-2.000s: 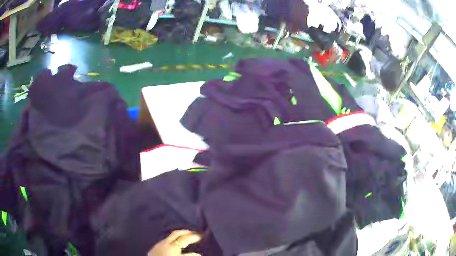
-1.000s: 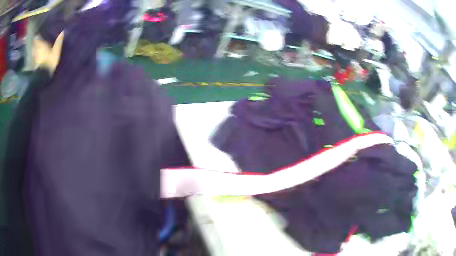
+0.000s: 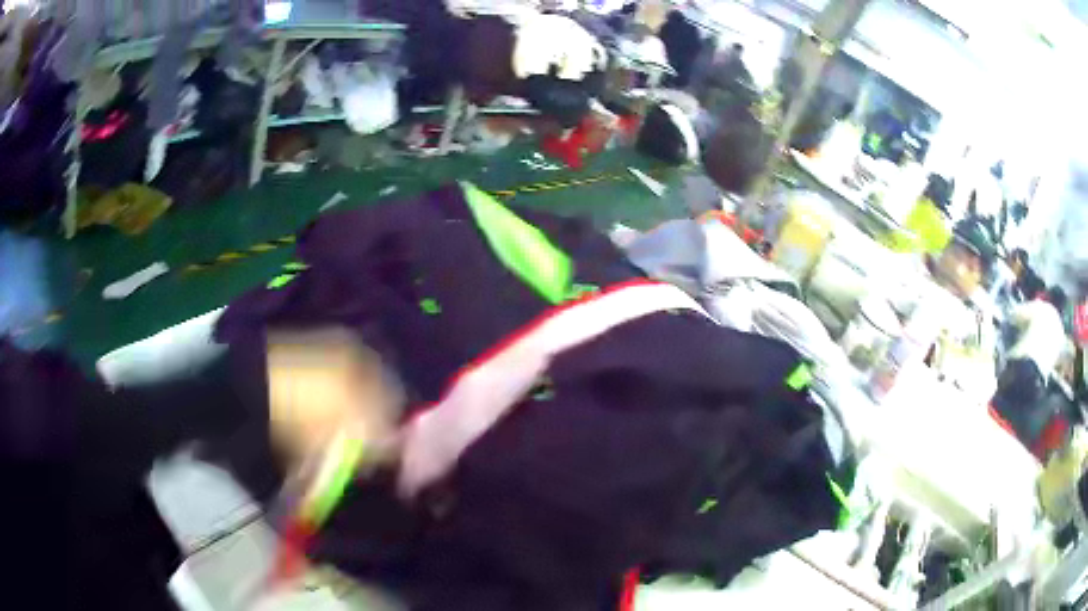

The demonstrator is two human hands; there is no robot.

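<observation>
A large dark garment [image 3: 644,418] lies heaped across the middle. A white band [image 3: 513,382] edged in red runs diagonally over it, and a lime wedge [image 3: 519,245] shows above the band. My left hand [image 3: 328,400] is blurred, reaching in from the left in a dark sleeve. It lies at the band's lower left end, its fingers closed on dark cloth with a lime strip [image 3: 337,475] and a red end just below them. The exact grip is smeared by motion. My right hand is not in view.
Pale table parts [image 3: 209,507] show at the lower left, and a white surface [image 3: 764,585] shows under the garment's front edge. Racks with cloth [image 3: 263,107] stand behind the green floor [image 3: 394,203]. A person [image 3: 960,269] and more white tables are at the right.
The dark cloth lifted high at the left has gone down or out of view. My left hand has come from the upper left to the band's end. The view has turned right.
</observation>
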